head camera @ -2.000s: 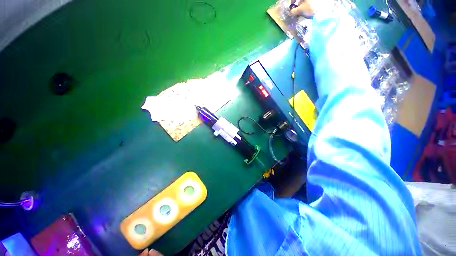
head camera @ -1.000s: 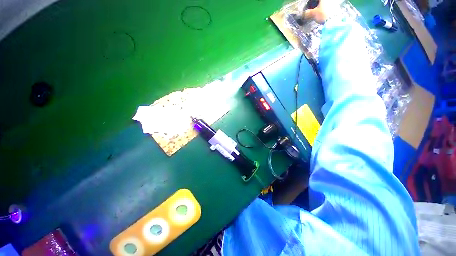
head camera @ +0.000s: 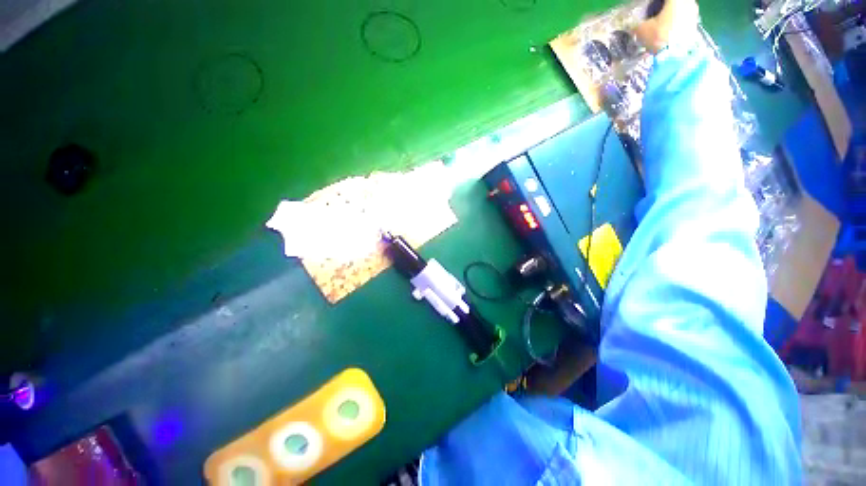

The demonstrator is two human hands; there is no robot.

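Note:
My right hand (head camera: 668,27) is at the top right, at the end of a stretched blue sleeve, over a clear plastic parts tray (head camera: 622,90). Its fingers are closed around a dark round part (head camera: 654,9), partly cut off by the top edge. More dark round units (head camera: 598,54) lie in the plastic beside the hand. My left hand is not in view. The yellow fixture (head camera: 321,420) lies at the bottom with three pale, empty pockets. The electric screwdriver (head camera: 441,292) lies on the mat, its tip at the crumpled white paper.
The power supply (head camera: 560,204) with red digits stands beside my right sleeve. The tan board (head camera: 340,275) with white paper lies mid-bench. A black round unit (head camera: 71,169) is at far left. A purple lamp (head camera: 23,390) and a red slab (head camera: 85,463) are at lower left.
My right hand has moved right over the plastic and now shows a dark part in its fingers. The view has shifted. The fingertip at the bottom by the yellow fixture is gone.

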